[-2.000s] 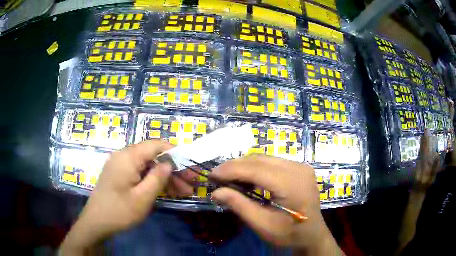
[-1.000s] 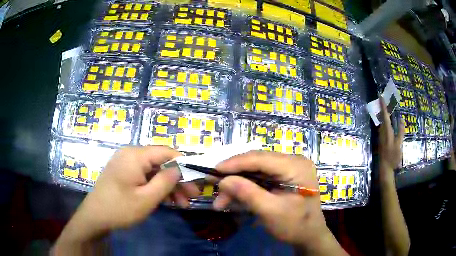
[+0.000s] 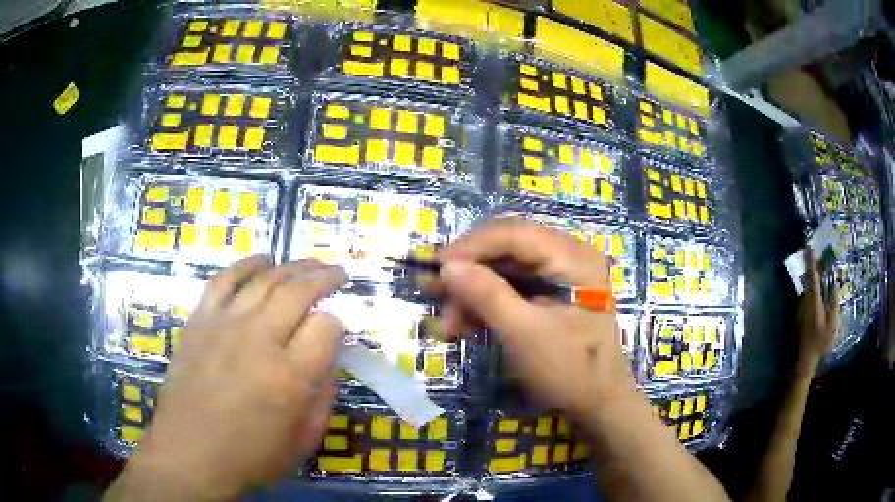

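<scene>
My right hand [image 3: 530, 304] holds a slim black tool with an orange rear end [image 3: 592, 299] like a pen. Its dark tip points left, over a glaring pocket of the clear tray [image 3: 481, 196]. My left hand [image 3: 250, 363] lies over the tray's lower left, fingers near that pocket. A white liner strip [image 3: 391, 384] sticks out from beside my left hand; the fingers' grip on it is hidden. Dark parts with yellow squares [image 3: 383, 137] fill the tray pockets. Whether a small piece is on the tool tip cannot be told.
A second clear tray [image 3: 842, 181] lies at the right. Another person's hand [image 3: 816, 314] there holds a white strip with a grey block [image 3: 810, 257]. Plain yellow rectangles [image 3: 579, 44] lie beyond the tray. A yellow scrap [image 3: 66, 98] is at the upper left.
My hands have moved apart and forward over the tray. The tool has left the liner and now points into a pocket. The liner strip now slants down to the right. The view has shifted.
</scene>
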